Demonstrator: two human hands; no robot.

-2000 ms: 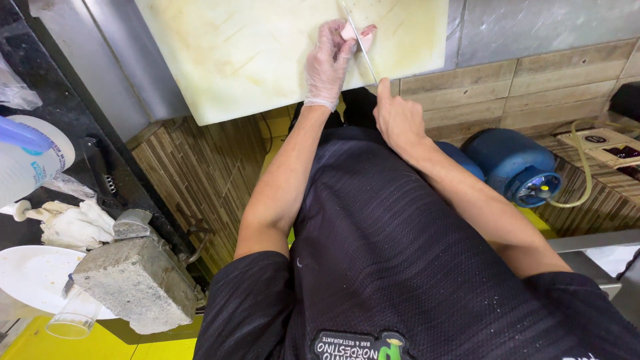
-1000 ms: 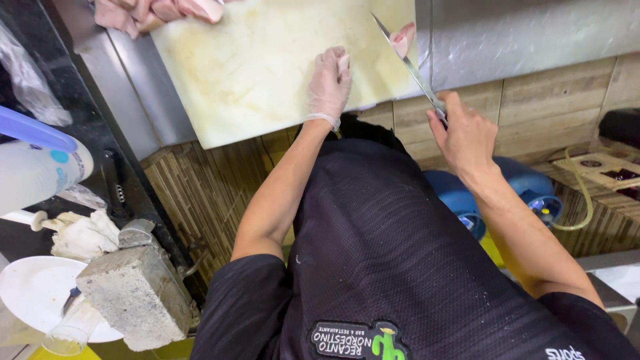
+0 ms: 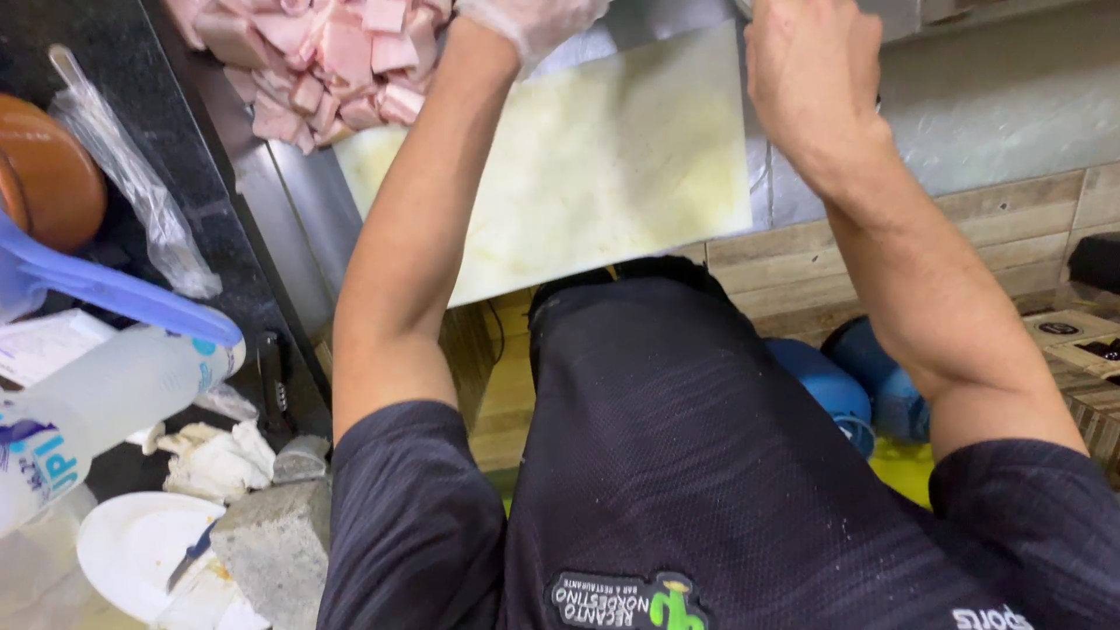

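Note:
My left hand [image 3: 535, 19], in a clear plastic glove, reaches past the far side of the white cutting board [image 3: 604, 166]; its fingers are cut off by the top edge, so its hold is hidden. To its left a heap of raw, pale pink meat pieces [image 3: 346, 52] covers the board's far left corner. My bare right hand [image 3: 814, 70] is at the upper right, beyond the board's right edge, with curled fingers. A small bit of metal shows beside it at the frame's top, likely part of the knife, whose blade is out of view.
On the dark counter at left lie a brown bowl [image 3: 48, 175], a plastic bag [image 3: 144, 175], a blue handle [image 3: 114, 280], a plastic bottle [image 3: 122, 402], a corkscrew [image 3: 276, 376], a white plate [image 3: 131, 542] and a concrete block [image 3: 280, 542]. Blue gas cylinders [image 3: 814, 376] stand below right.
Both hands have moved away from my body, toward the top of the view. The knife, seen in my right hand before with a meat piece by its blade, is now mostly out of view.

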